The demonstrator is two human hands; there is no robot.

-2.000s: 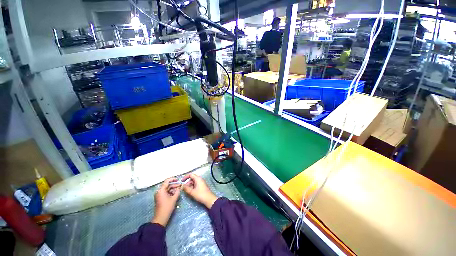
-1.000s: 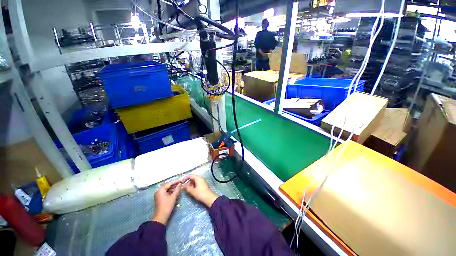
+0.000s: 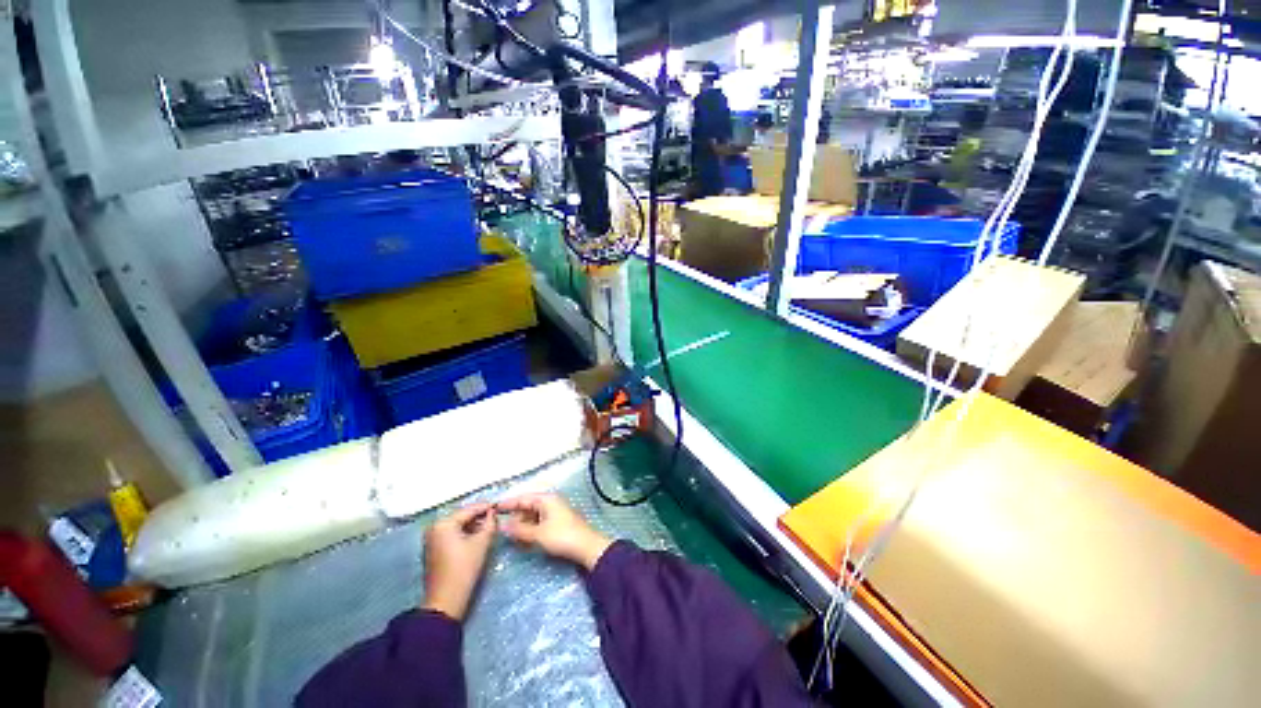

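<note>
My left hand (image 3: 459,553) and my right hand (image 3: 549,528) meet fingertip to fingertip above the bubble wrap bench cover (image 3: 318,609). Between the fingertips is a very small part (image 3: 494,517), mostly hidden by the fingers; its shape cannot be told. Both hands are bare below dark purple sleeves. The thumb and forefinger of each hand are pinched together at the part.
Two foam-wrapped rolls (image 3: 484,450) lie behind my hands. A small orange-red box (image 3: 622,415) and hanging black cable (image 3: 664,304) are back right. A red bottle (image 3: 62,602) stands left. Right are the green conveyor (image 3: 747,401), cardboard sheets (image 3: 1065,553) and white cords (image 3: 906,477).
The view has shifted slightly. My hands stay close together, with small changes in finger position. The person in the background has moved to the left.
</note>
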